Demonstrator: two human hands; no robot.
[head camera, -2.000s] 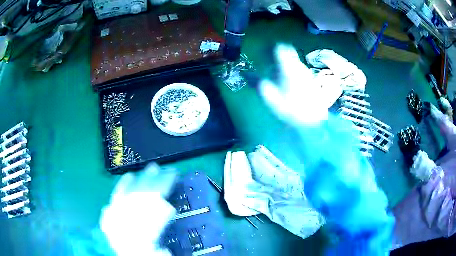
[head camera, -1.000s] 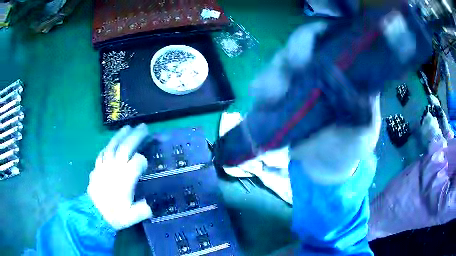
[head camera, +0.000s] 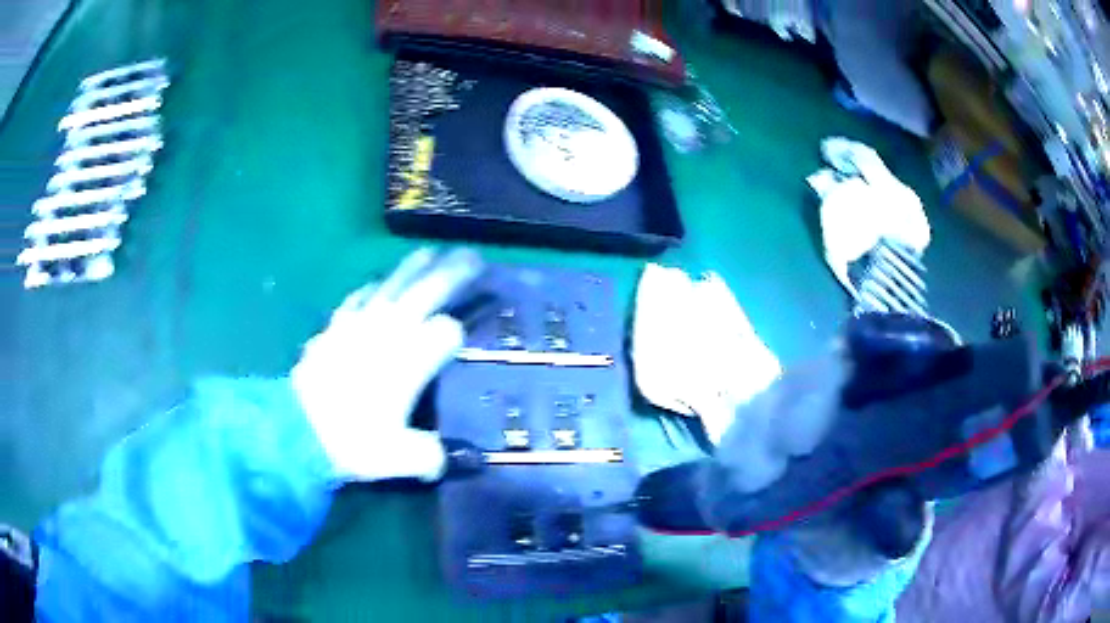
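The dark blue-grey fixture plate (head camera: 536, 487) lies in front of me, with three rows of black parts with legs and silvery heatsink strips. My left hand (head camera: 377, 365), white-gloved, lies at its left edge. The fingers are spread, with the thumb's dark tip beside the middle strip. My right hand (head camera: 852, 535), gloved and blurred, is shut on the black electric screwdriver (head camera: 925, 426), which has a red line along it. The screwdriver lies nearly level, its nose by the plate's lower right edge. Its bit is too blurred to place on a part.
A black tray (head camera: 469, 219) with a white screw dish (head camera: 572, 144) sits behind the plate, before a reddish-brown board (head camera: 523, 27). White cloth (head camera: 694, 347) lies right of the plate. Heatsink rows stand far left (head camera: 97, 177) and right (head camera: 892, 280). A person's pink sleeve (head camera: 1010, 535) is at right.
The view has shifted. The screwdriver came in with my right hand, and its nose has moved down beside the plate's lower part. My left hand stays at the plate's left edge.
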